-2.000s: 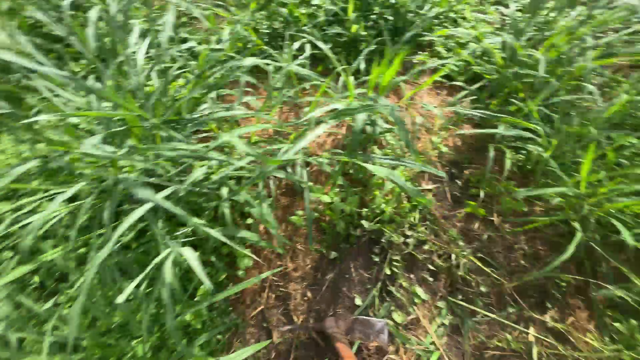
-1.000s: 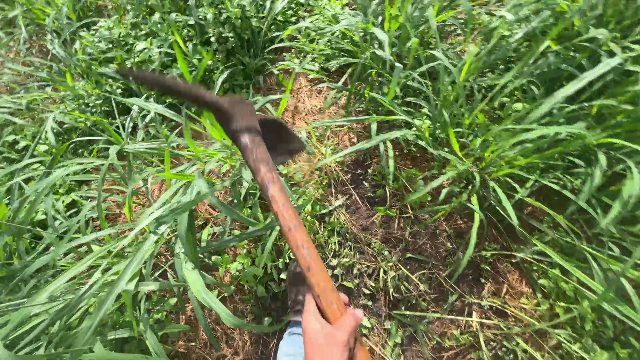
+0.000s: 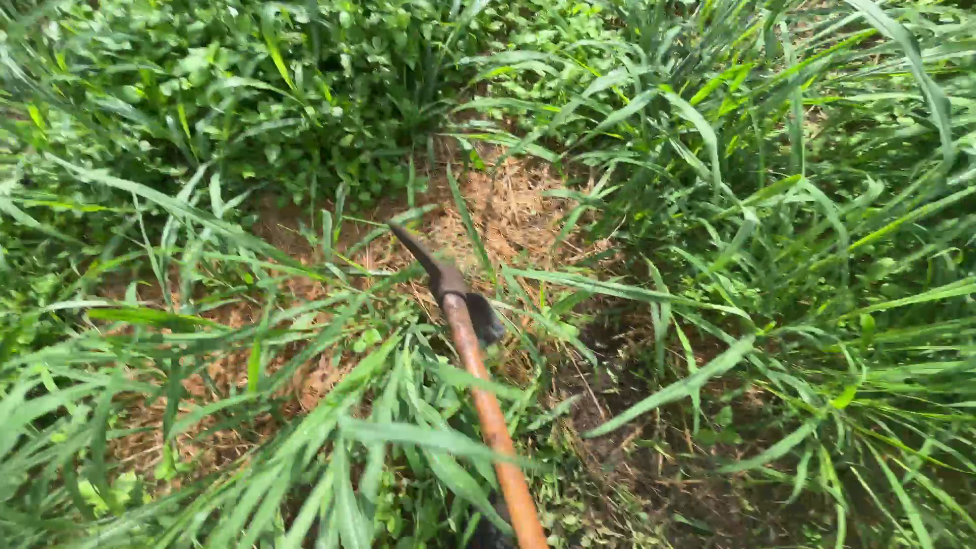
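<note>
A mattock with a wooden handle (image 3: 496, 427) reaches up from the bottom edge, right of the middle. Its dark metal head (image 3: 448, 282) lies low among the grass blades, over straw and soil. One long narrow arm of the head points up and left; a broader blade (image 3: 483, 319) is on the right side, partly behind the handle. Neither of my hands is in the frame, and the near end of the handle runs out of view. A dark thing, perhaps a boot, shows faintly beside the handle at the bottom edge.
Long grass (image 3: 823, 252) stands on the right, and more blades bend across the lower left. Low leafy plants (image 3: 305, 99) grow at the back. Dry straw (image 3: 518, 206) covers the ground beyond the mattock head; dark soil (image 3: 610, 381) shows right of the handle.
The mattock head, raised large in the view one second ago, is now down at the grass. The hand seen on the handle then has gone out of view.
</note>
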